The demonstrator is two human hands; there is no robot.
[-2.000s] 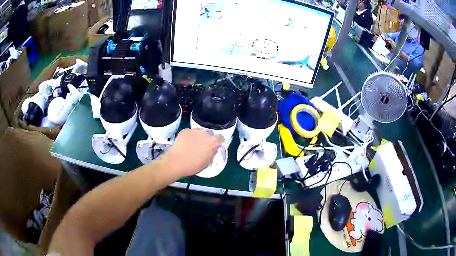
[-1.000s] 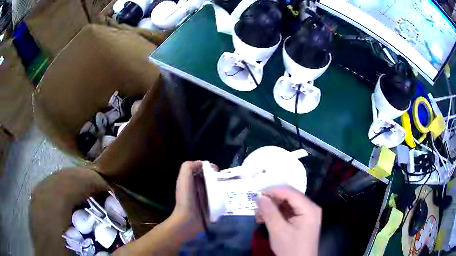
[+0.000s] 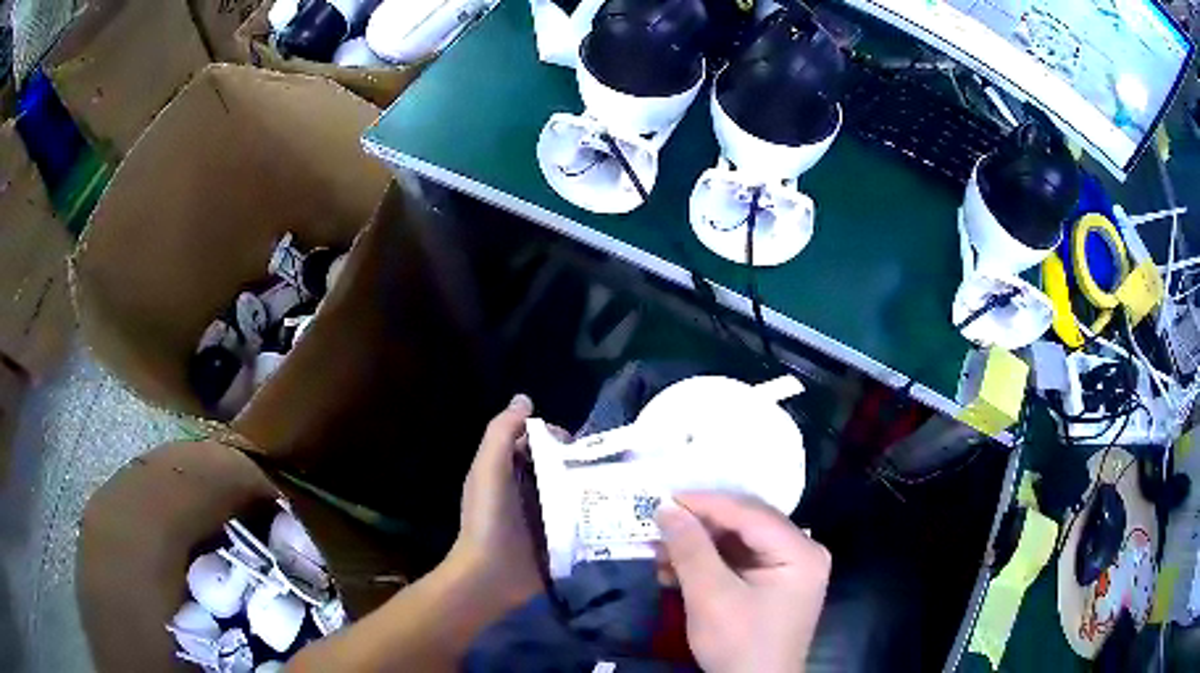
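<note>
A white PTZ dome camera (image 3: 730, 440) is held low in front of the bench, its flat base towards the left and a printed label (image 3: 616, 515) with a small square code facing up. My left hand (image 3: 498, 506) grips the base end from the left. My right hand (image 3: 750, 579) has thumb and fingertips pinched at the label's right edge; whether they hold anything is hidden. A slim white antenna (image 3: 779, 389) sticks out at the camera's upper right. Three more cameras stand on the green bench, one of them at the right (image 3: 1020, 210).
Brown cartons (image 3: 158, 171) with white cameras inside stand at the left. Black cables hang over the bench edge (image 3: 842, 352). Yellow sticky notes (image 3: 994, 391), a yellow tape roll (image 3: 1098, 260), a mouse (image 3: 1099, 533) and tangled cables lie at the right. A keyboard (image 3: 921, 125) and monitor (image 3: 1053, 59) are behind.
The third bench camera from the left has been picked up and turned label-up in both hands. Since a second ago, the right fingertips have shifted slightly left on the label.
</note>
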